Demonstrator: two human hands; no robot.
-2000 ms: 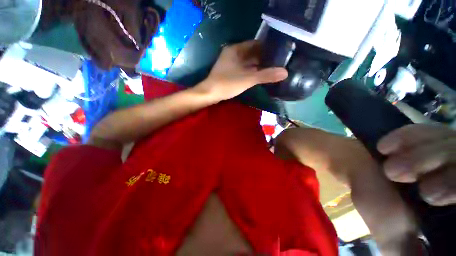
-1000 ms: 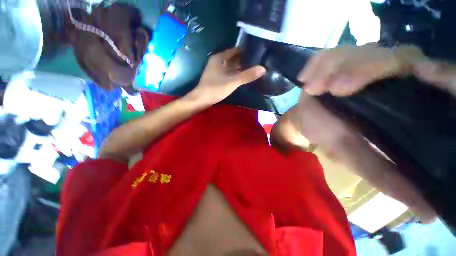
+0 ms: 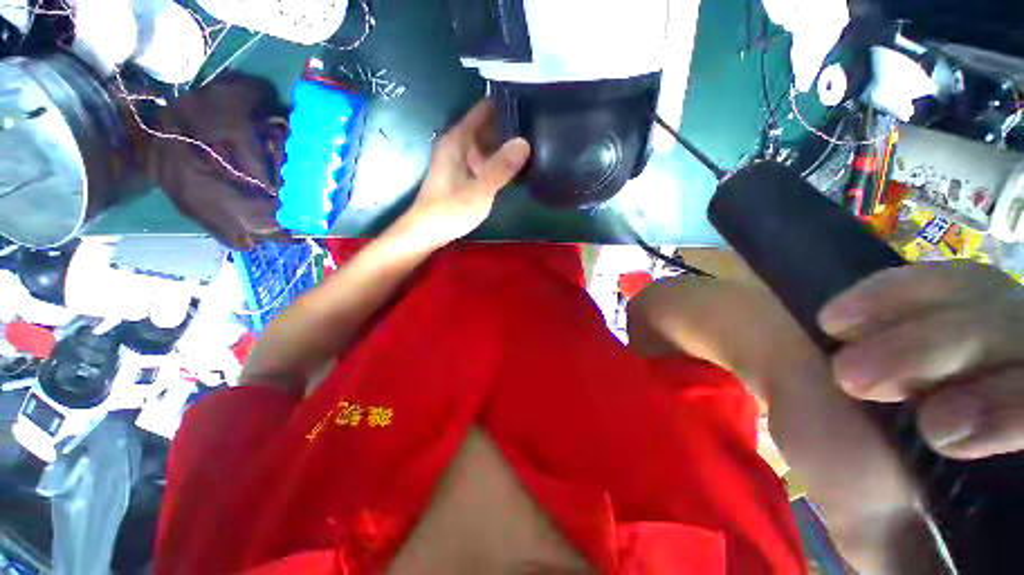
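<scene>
A white camera housing with a glossy black camera ball [image 3: 578, 146] lies at the top centre, the ball towards me. My left hand [image 3: 477, 169] grips the ball's left side, thumb on the near face and fingers partly hidden behind. My right hand [image 3: 926, 354] holds the thick black electric screwdriver [image 3: 803, 230] at the right. Its thin metal shaft points up and left, with the tip at the ball's right edge; whether it sits in a screw cannot be told.
A blue block [image 3: 320, 157] and a dark brown item [image 3: 219, 157] lie left on the green mat [image 3: 393, 67]. A metal tin [image 3: 45, 152] stands far left. A blue crate [image 3: 275, 275] and small cameras are below it. Wires, a white roll and loose parts lie at the right.
My right hand has moved from beside the ball back to the lower right, with the screwdriver pointing at the ball's right side. My left hand keeps its grip. The view has shifted.
</scene>
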